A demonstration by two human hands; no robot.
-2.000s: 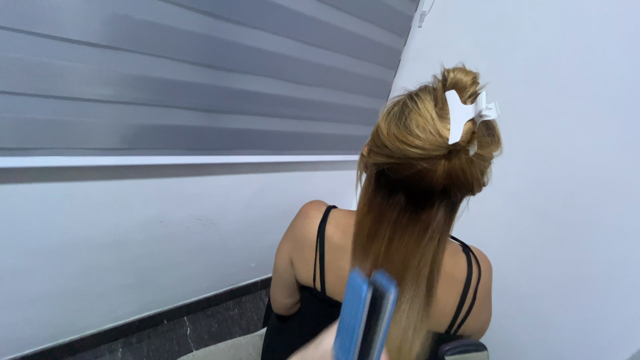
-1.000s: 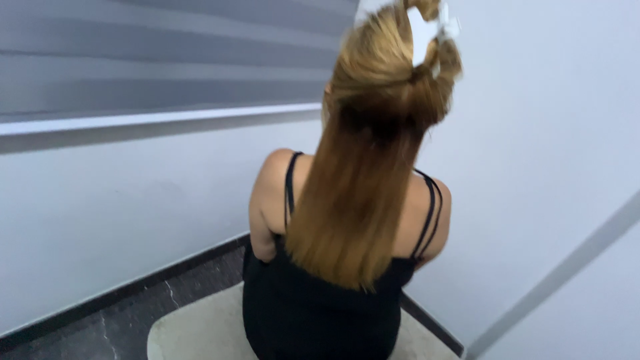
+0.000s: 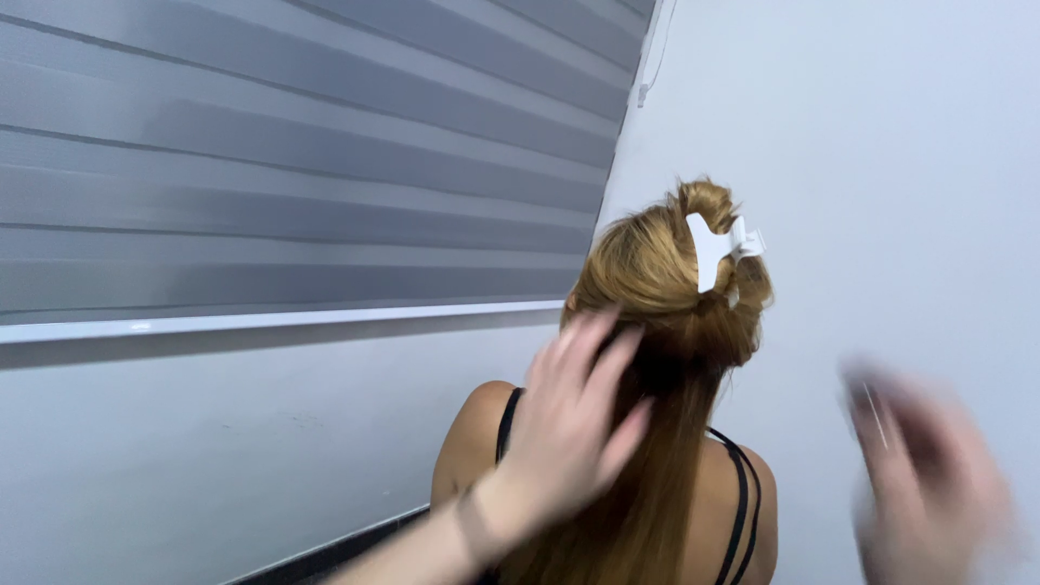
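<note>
A seated person has long straight brown-blond hair [image 3: 650, 504] hanging down the back. The upper hair [image 3: 642, 260] is gathered at the crown under a white claw clip [image 3: 711, 252]. My left hand [image 3: 573, 406], fingers apart, is over the left side of the hanging hair just below the gathered part; whether it touches is unclear. To the right of the head, in front of the wall, my right hand [image 3: 934, 471] is badly blurred. A dark shape shows at its fingertips, and I cannot tell whether it is a held object.
A grey striped blind [image 3: 325, 162] with a white bottom rail [image 3: 284, 319] covers the upper left. White wall [image 3: 877, 162] stands behind and to the right of the person, whose shoulders [image 3: 479, 431] have black straps. A dark skirting [image 3: 349, 552] runs low at the left.
Both my hands have come into view; one second ago neither showed. The blue flat tool seen two seconds ago by the hair is out of view. The view has shifted.
</note>
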